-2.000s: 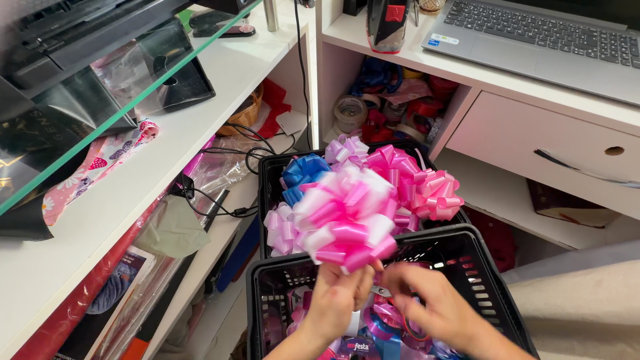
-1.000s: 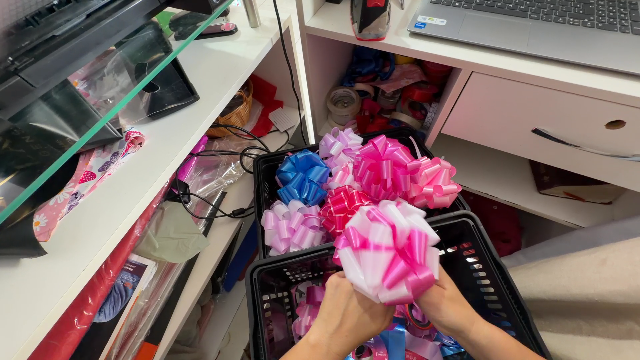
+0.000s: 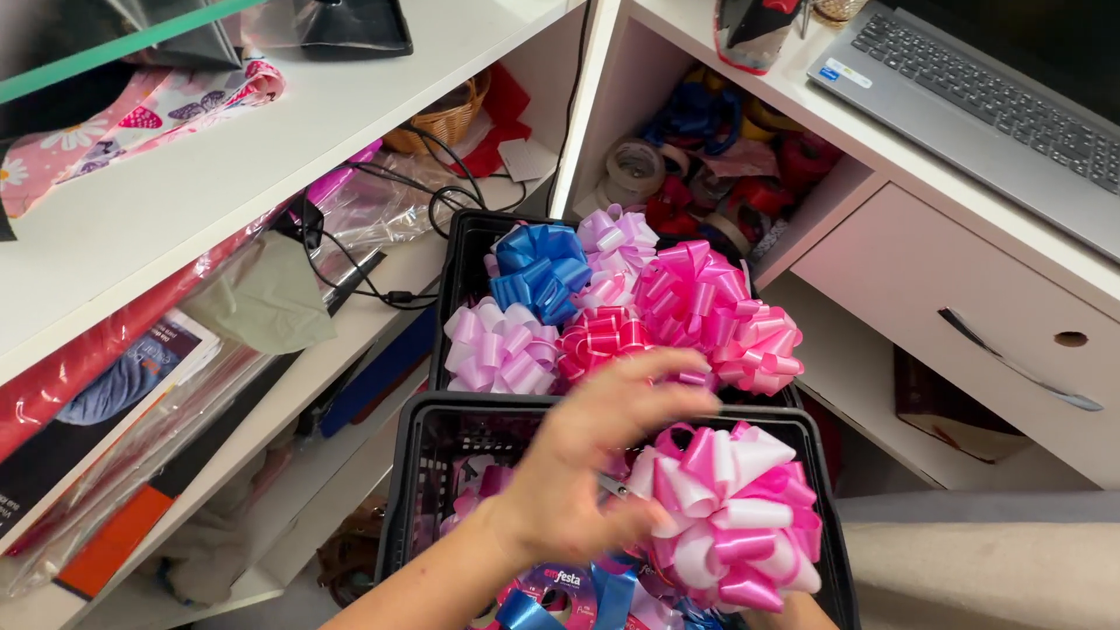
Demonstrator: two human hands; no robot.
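A pink-and-white ribbon bow [image 3: 731,516] is over the right side of the front black plastic basket [image 3: 402,490]. My right hand [image 3: 792,612] is beneath it, mostly hidden by the loops, and appears to support it. My left hand [image 3: 586,464] is raised beside the bow, fingers spread and slightly blurred, holding nothing. Ribbon spools [image 3: 560,595] and a loose blue ribbon [image 3: 612,595] lie in that basket. Behind, the second black basket [image 3: 455,262] holds a blue bow [image 3: 540,271], lilac bows [image 3: 500,348], a red-pink bow [image 3: 604,337] and pink bows [image 3: 691,293].
White shelves [image 3: 262,157] run along the left, with black cables [image 3: 350,254] and plastic-wrapped sheets. A cubby behind the baskets holds tape rolls [image 3: 634,166] and ribbons. At right are a drawer [image 3: 945,324] and a laptop [image 3: 989,105]. Beige fabric [image 3: 980,569] hangs at lower right.
My left hand has come away from the bow and opened. The pink-and-white bow, earlier between both hands, is now farther right over the front basket. The view has moved closer.
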